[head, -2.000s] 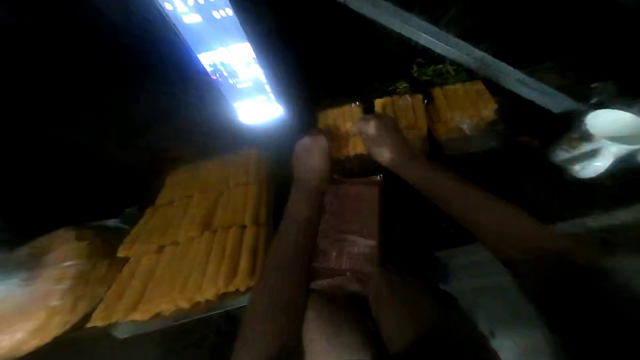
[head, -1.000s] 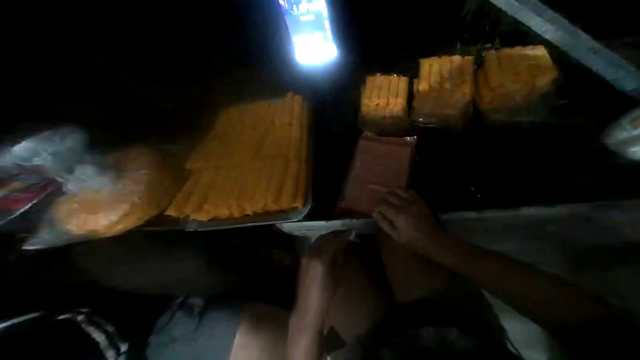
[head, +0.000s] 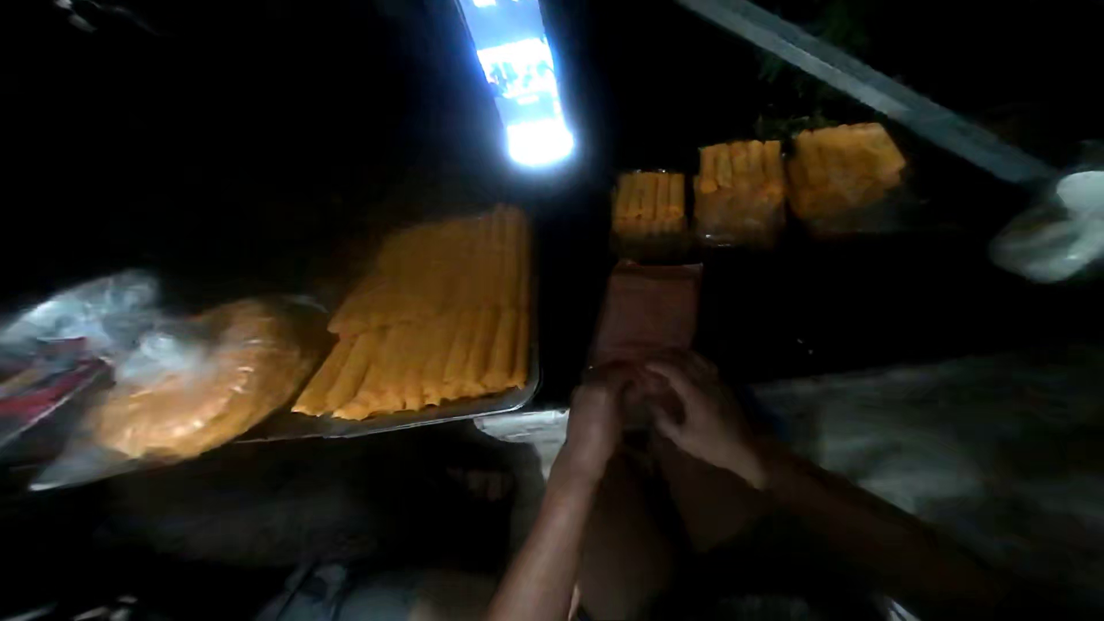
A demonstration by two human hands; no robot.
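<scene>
My left hand point(head: 595, 423) and my right hand point(head: 700, 418) meet at the near end of a flat, reddish-brown plastic-wrapped stack point(head: 651, 306) on the dark table. Blur and dim light hide whether the fingers pinch its edge. To the left, a metal tray point(head: 466, 416) holds rows of orange-yellow rolled sticks point(head: 431, 345). Beyond the stack stand a bundle of similar rolls point(head: 649, 207), a wrapped bundle point(head: 740, 194) beside it and another bundle point(head: 845, 177) farther right.
A clear plastic bag point(head: 203, 388) with orange contents lies left of the tray. A bright lit screen point(head: 522, 82) shines at the top. A pale bar point(head: 862, 86) crosses the upper right, near a white cup-like item point(head: 1082, 190) and crumpled clear plastic point(head: 1048, 246).
My left hand has come up from below the table edge to the near end of the reddish-brown stack, beside my right hand. Two seconds ago both hands were at the roll bundles.
</scene>
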